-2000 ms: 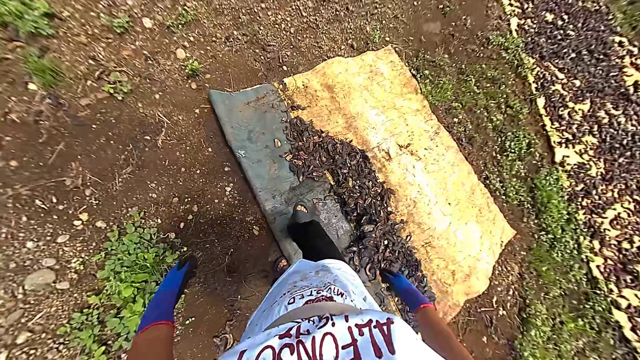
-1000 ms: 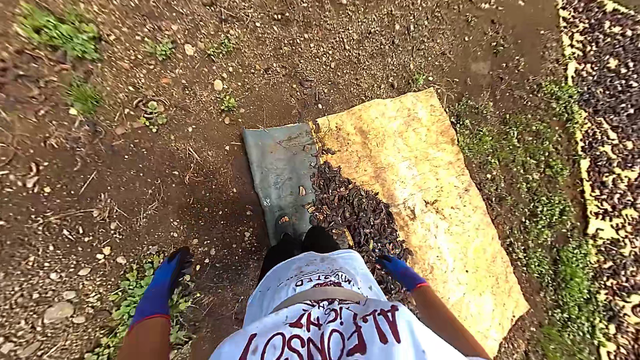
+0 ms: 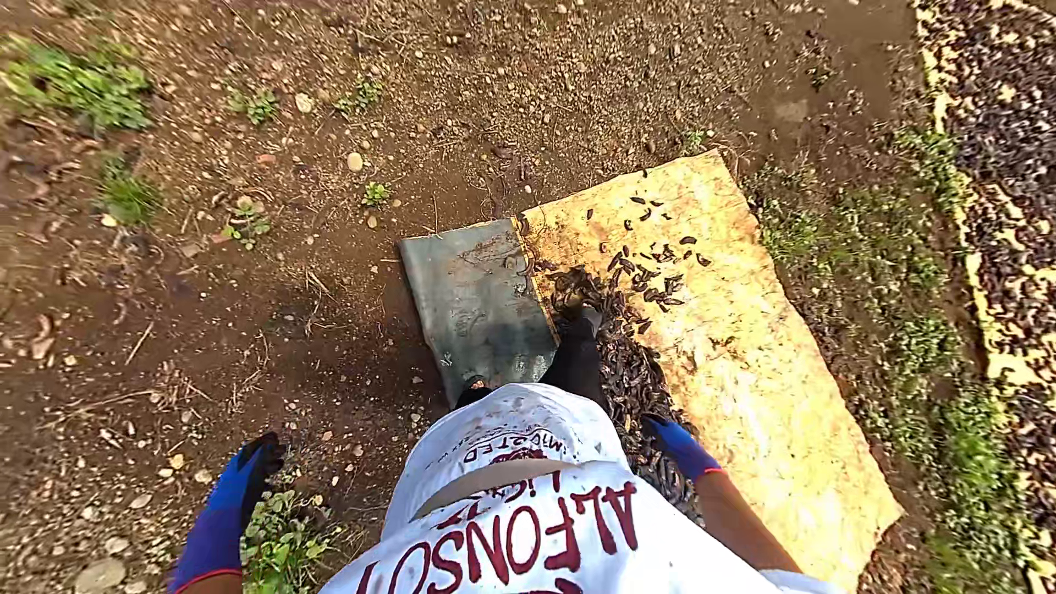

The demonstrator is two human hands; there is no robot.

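Observation:
My left hand (image 3: 231,507), in a blue glove with dark fingers, hangs over bare soil beside a leafy weed (image 3: 285,540) and holds nothing visible. Over the right side, my right hand (image 3: 681,445), gloved alike, is above a heap of dark dried pods (image 3: 631,371); its fingers are partly hidden. The pods lie on a yellowish sheet (image 3: 742,355) whose left part is folded over, showing a grey-green underside (image 3: 474,297). My right foot (image 3: 590,318) is among the pods, and some lie scattered ahead of it. A white printed apron or sack covers my front.
Brown soil with stones (image 3: 355,162) and small weeds (image 3: 78,87) spreads left and ahead. A strip of low green plants (image 3: 924,346) runs along the right of the sheet. Beyond it lies another yellowish sheet covered in dark pods (image 3: 1015,165).
My right foot has moved forward into the pods. Pods that lay in a denser heap are now partly scattered over the yellow sheet ahead. Both hands remain out at my sides.

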